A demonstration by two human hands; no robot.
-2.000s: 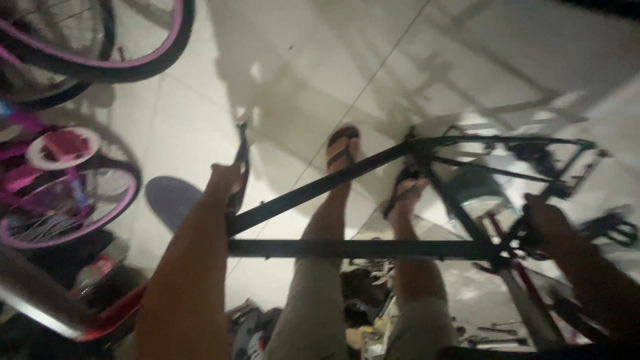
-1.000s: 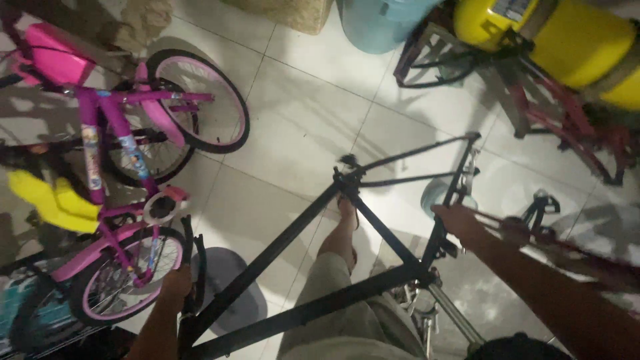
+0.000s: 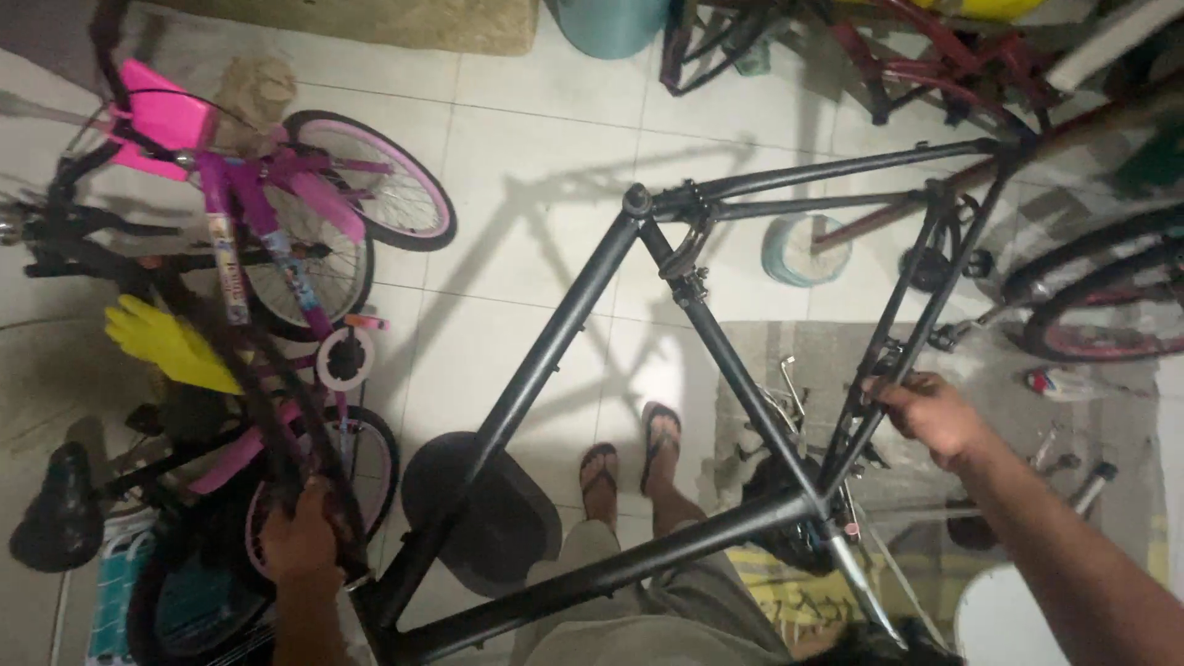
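A black bicycle frame (image 3: 566, 347) is held up in front of my legs, above the tiled floor. My left hand (image 3: 301, 536) grips one blade of the dark bicycle fork (image 3: 268, 398) at the frame's front end, at the lower left. My right hand (image 3: 911, 412) is closed around a thin rear tube of the frame, on the right. A silver seat post (image 3: 865, 583) sticks out of the frame at the lower right. The hidden undersides of both hands leave the fingertips partly out of sight.
To the left stands a purple and pink child's bicycle (image 3: 245, 199), with a yellow glove (image 3: 171, 347) near it. A dark round-edged stool or lid (image 3: 518, 546) lies below the frame. Tools and parts rest on a mat (image 3: 1101, 444). A red bicycle frame (image 3: 953, 69) and a blue bucket (image 3: 610, 23) are at the back.
The black frame has turned and come up larger in view, still between both hands. My right hand has moved to the right along with it. The view has shifted.
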